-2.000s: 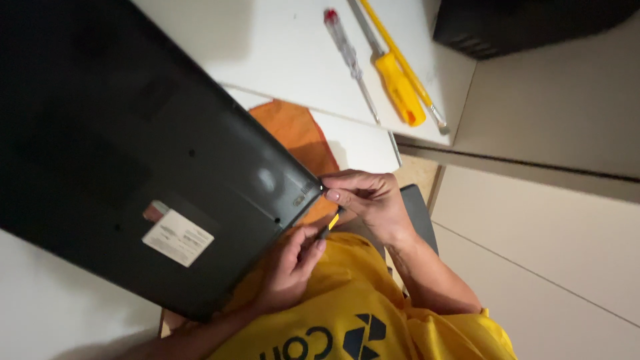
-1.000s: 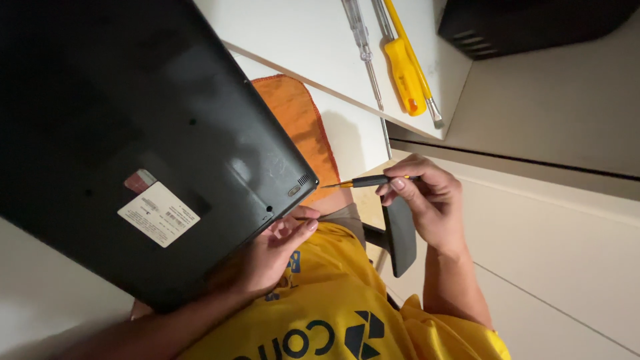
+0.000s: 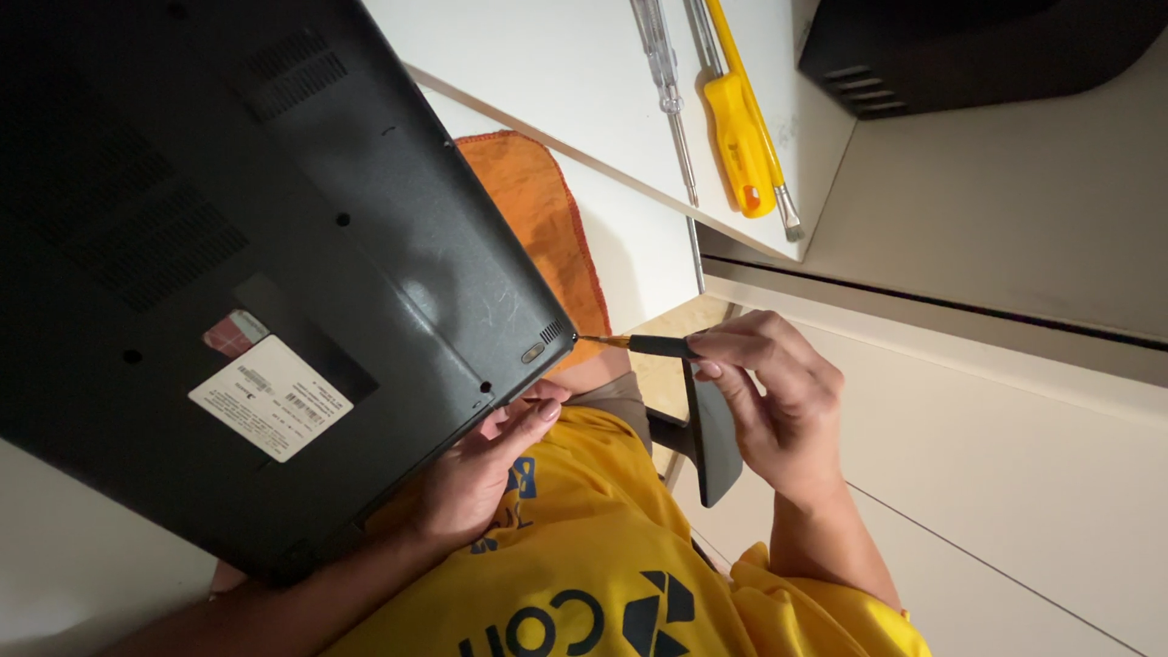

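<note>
A black laptop [image 3: 401,274] lies bottom side up, with vents, screw holes and a white label on its underside. My left hand [image 3: 484,465] is under its near edge and supports it, fingertips partly hidden beneath. Between the thumb and fingers of my right hand [image 3: 766,401] is a small precision screwdriver [image 3: 662,346] with a dark handle and a thin, gold-coloured shaft. Its tip is at the laptop's corner, beside a small speaker grille; whether it touches a screw cannot be told. An orange cloth [image 3: 538,219] lies partly under the laptop.
On the white tabletop [image 3: 557,64] lie a clear-handled screwdriver [image 3: 664,68], a yellow-handled screwdriver [image 3: 741,151] and a yellow flat brush [image 3: 762,119]. A black vented object [image 3: 967,55] stands at the upper right. Below the table edge is a dark chair part [image 3: 714,438].
Two seconds ago both hands were together at the laptop's corner. My right hand then moved right, away from my left, and now holds the screwdriver tip at the corner.
</note>
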